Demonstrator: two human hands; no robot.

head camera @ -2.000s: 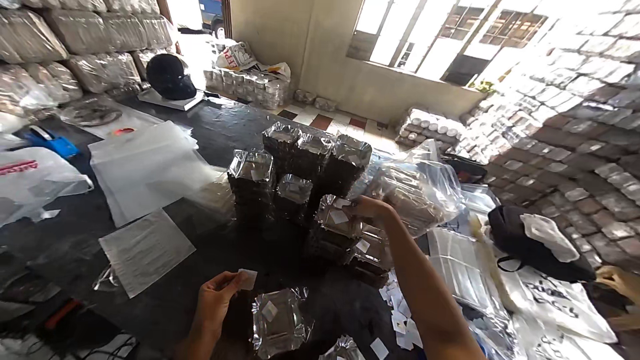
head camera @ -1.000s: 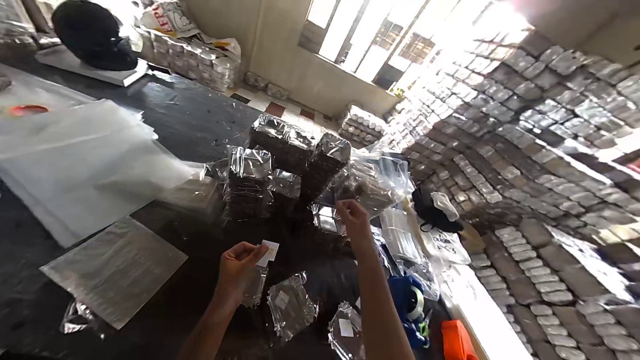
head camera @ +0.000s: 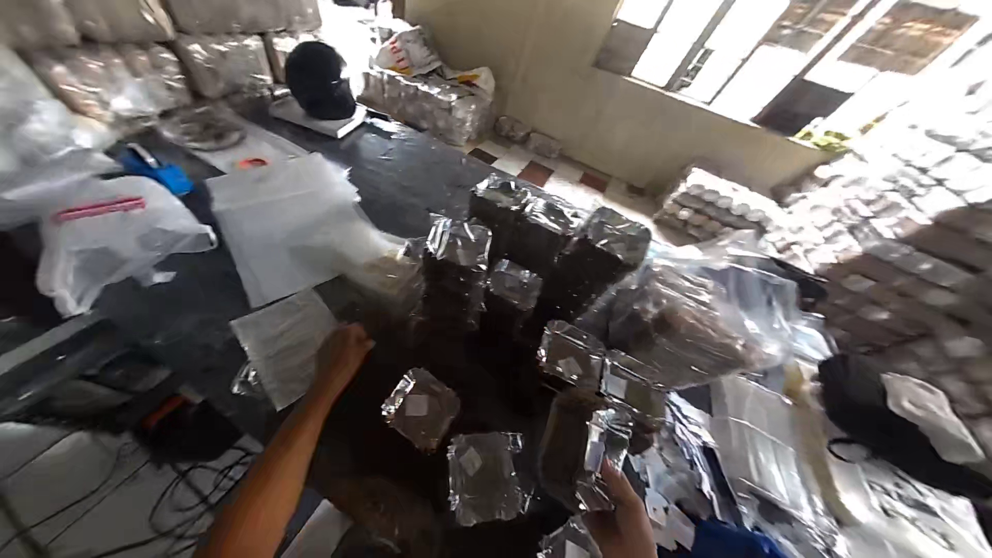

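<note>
My left hand (head camera: 346,353) is at the right edge of a sheet of translucent plastic (head camera: 283,341) on the black table; its fingers are curled, and whether they grip the sheet is unclear. Low on the right, my right hand (head camera: 620,515) holds a clear-wrapped dark packet (head camera: 577,449) with a white paper slip on it. Two wrapped packets with slips lie between the hands, one (head camera: 421,409) higher and one (head camera: 486,477) lower. Beyond them stand tall stacks of similar packets (head camera: 457,248). Two more slip-topped packets (head camera: 572,355) are above my right hand.
A large clear plastic bag (head camera: 682,318) of packets lies right of the stacks. White slips (head camera: 670,504) are scattered beside my right hand. Larger plastic sheets (head camera: 287,209), a white bag (head camera: 124,232) and a black cap (head camera: 318,80) are at the left and back. Cables (head camera: 194,496) hang at lower left.
My left hand has moved left, from near the packets to the plastic sheet; the slip it held earlier is no longer visible there. My right hand has come nearer, with a packet in it.
</note>
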